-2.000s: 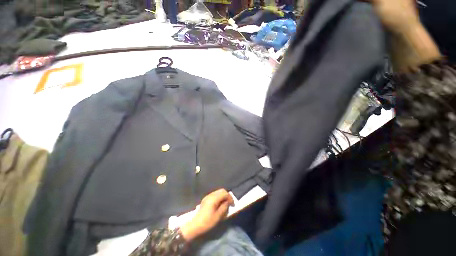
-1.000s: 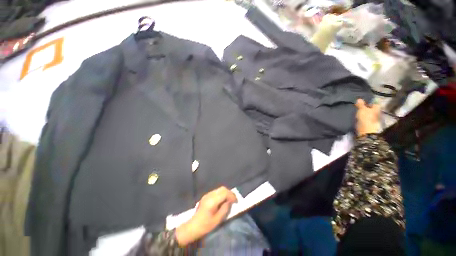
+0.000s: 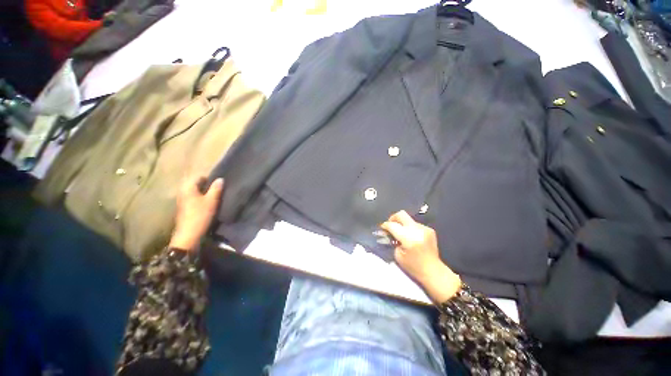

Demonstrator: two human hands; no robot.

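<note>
A dark blazer (image 3: pixel 331 161) lies front up on the white table with gold front buttons (image 3: pixel 370 194). My right hand (image 3: pixel 416 246) is over its lower front, closed around a small metal tool, likely thread snips (image 3: pixel 384 236), mostly hidden in the hand. My left hand (image 3: pixel 195 213) is at the outer edge of the blazer's sleeve (image 3: pixel 250 169), between it and the khaki jacket. Its thumb is apart from the fingers and touches the sleeve edge; no grip shows.
A khaki jacket (image 3: pixel 176 117) on a hanger lies at left, over the table's near edge. Another dark jacket (image 3: pixel 603 161) lies crumpled at right against the blazer. A black hanger hook (image 3: pixel 455 9) shows at the blazer's collar. A person's red sleeve (image 3: pixel 62 26) is at the far left.
The view has swung left. The second dark jacket, earlier lifted by my right hand, lies on the table, let go. My right hand has moved to the blazer's front and my left hand to its sleeve.
</note>
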